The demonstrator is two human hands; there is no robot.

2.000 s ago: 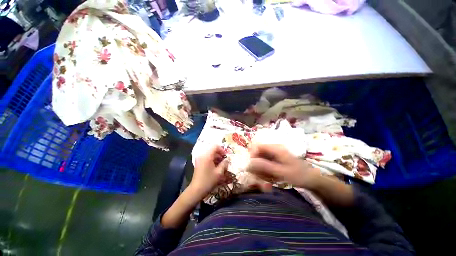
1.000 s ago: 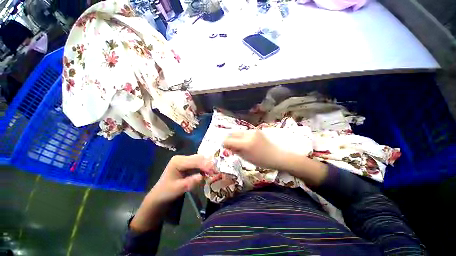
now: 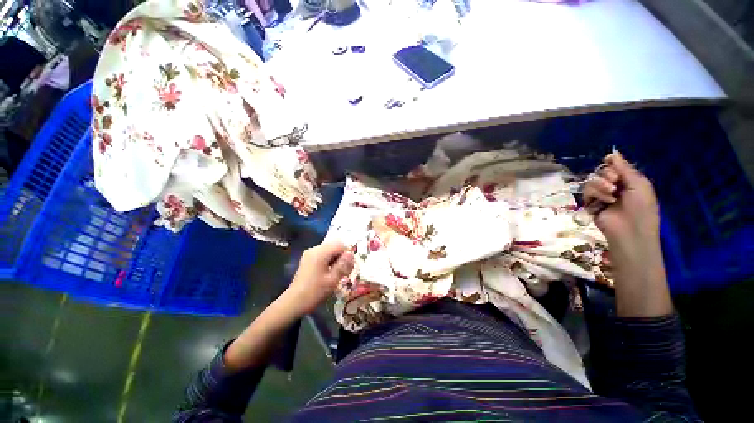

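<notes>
A cream floral garment [image 3: 446, 248] with red flowers lies bunched across my lap. My left hand [image 3: 322, 268] pinches its left edge between thumb and fingers. My right hand [image 3: 616, 190] is raised at the right, away from the lap cloth, with thumb and fingertips pinched together. A tiny pale sliver shows at its fingertips, perhaps a needle; it is too small to be sure. No thread between the hands can be made out.
A floral garment pile [image 3: 178, 124] hangs over the blue crate [image 3: 91, 248] and the table edge at left. On the white table [image 3: 562, 66] lie a smartphone [image 3: 423, 65] and several small dark bits [image 3: 355, 100]. More blue crate is under the table.
My right hand has moved from the garment out to the right and up. My left hand has moved slightly up and right and still pinches the cloth edge.
</notes>
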